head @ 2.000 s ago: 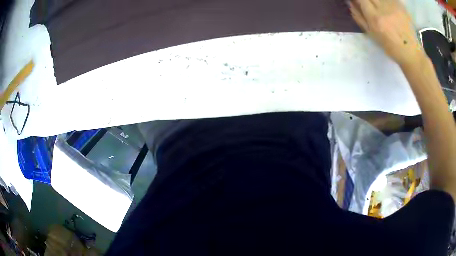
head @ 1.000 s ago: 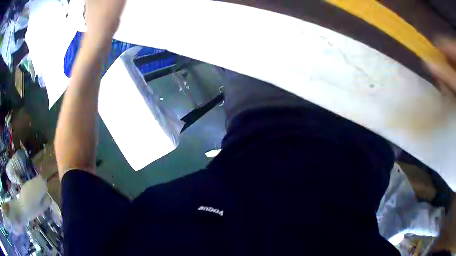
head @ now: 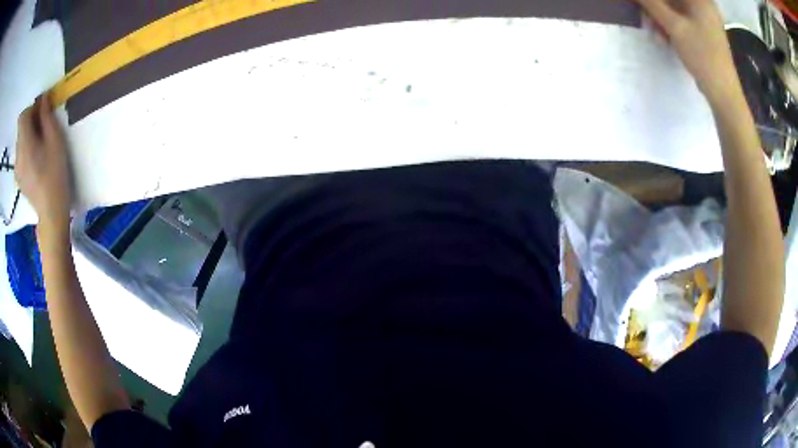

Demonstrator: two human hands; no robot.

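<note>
A dark brown-purple fabric panel (head: pixel 367 19) lies flat along the table's far part and runs out of the top of the view. A long yellow strip (head: pixel 166 35) lies on it, a little inside its near edge, and leaves the view at the top middle. My left hand (head: pixel 42 157) is at the left end of the strip, with its fingertips closed on that end beside the panel's left edge. My right hand (head: pixel 687 31) is at the panel's right end, cut off by the top edge; its fingertips touch the cloth, and whether they grip anything is unclear.
The white table cover (head: pixel 394 105) has small dark marks. A dark rounded object (head: pixel 754 74), perhaps the iron, sits at the far right. A cloudy plastic bag (head: pixel 612 232) with yellow scraps hangs below right. A blue crate (head: pixel 26 267) and a white sheet (head: pixel 131 319) are below left.
The view swung right and came back. The yellow strip now lies on the panel instead of on the table at left. My left hand has come to the strip's left end.
</note>
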